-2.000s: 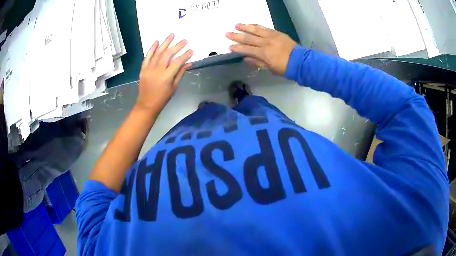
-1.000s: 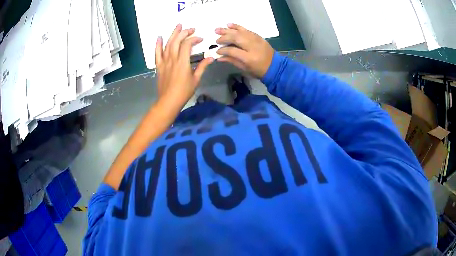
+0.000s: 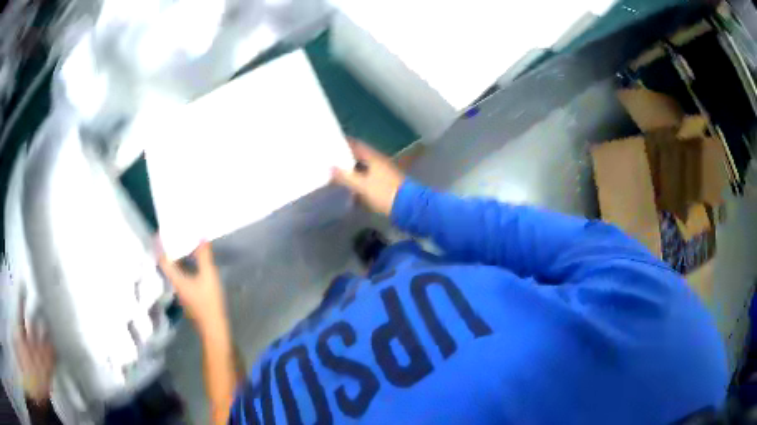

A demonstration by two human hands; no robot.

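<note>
A white product carton (image 3: 249, 153), shut, lies tilted in the view at the near edge of the green bench. Its top shows as plain white with no print readable. My left hand (image 3: 195, 278) holds its near left corner, fingers at the edge. My right hand (image 3: 371, 176) holds its near right corner, thumb and fingers around the edge. The picture is blurred, so whether the carton is lifted off the bench cannot be told.
A pile of white carton blanks (image 3: 79, 249) stands on the left, with another person's hand (image 3: 35, 357) beside it. Whitish bundles (image 3: 158, 33) lie at the back left. More white blanks (image 3: 465, 41) lie at the back right. An open brown carton (image 3: 627, 187) stands at the right.
The view has turned to the right. My hands have moved apart from the carton's near middle to its two near corners. Another person's hand has come into view at the left.
</note>
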